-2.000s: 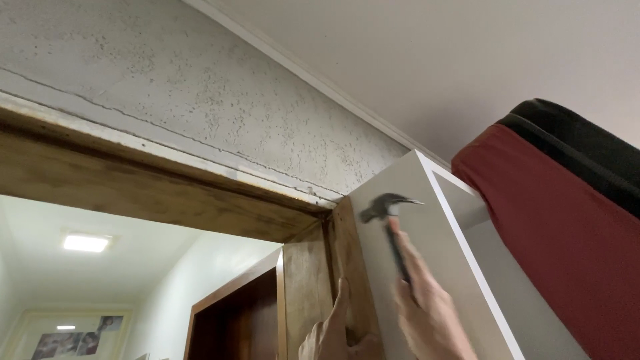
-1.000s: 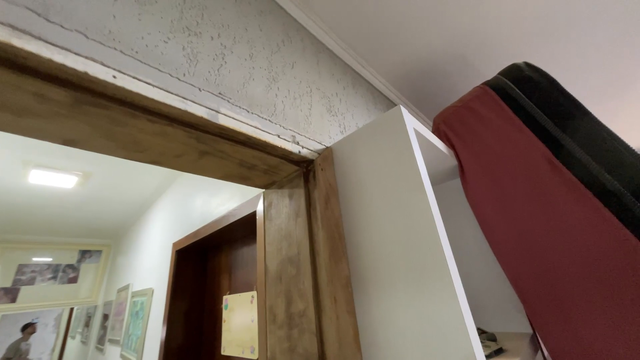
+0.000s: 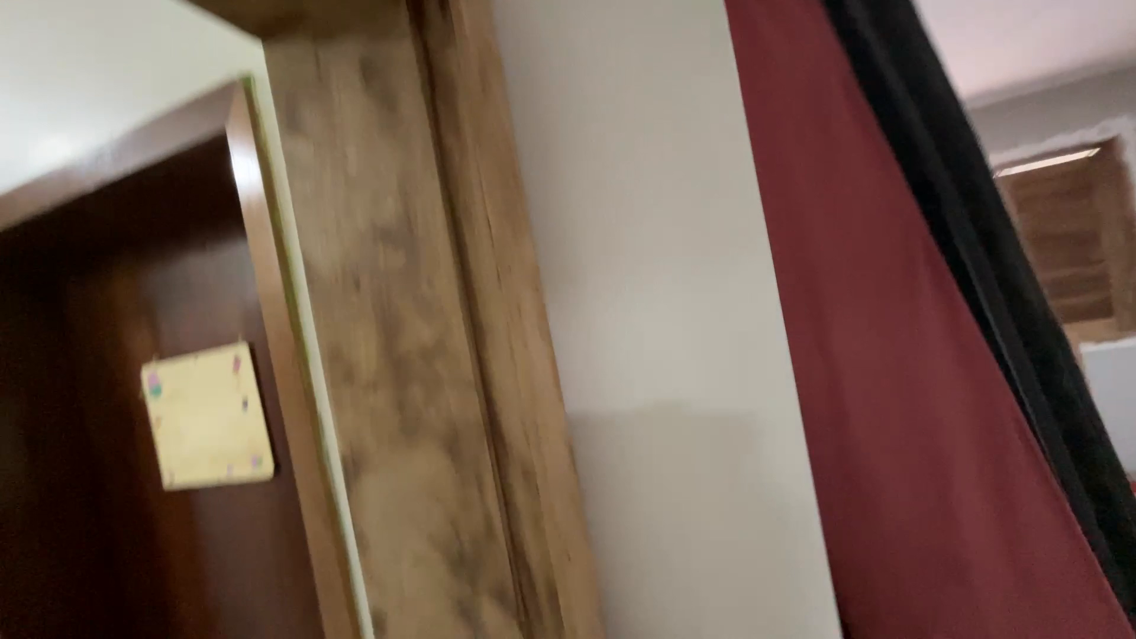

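Observation:
Neither of my hands shows in the head view now, and no hammer is in sight. A wooden door frame [image 3: 382,337] with dark blotches runs down the middle left, slightly tilted. Its narrower wooden trim [image 3: 506,293] stands along the right side, beside the pale side panel of a cabinet [image 3: 657,311]. The picture is somewhat blurred.
Red cloth [image 3: 887,355] with a black edge [image 3: 967,240] hangs right of the panel. At left is a dark brown door [image 3: 231,550] bearing a cream plaque [image 3: 209,417]. A brown wooden shutter or window [image 3: 1065,235] shows at far right.
Two seconds ago my right hand held a claw hammer near the frame's corner, with my left hand beside the frame; both hands and hammer have left the view. The view has swung down and right.

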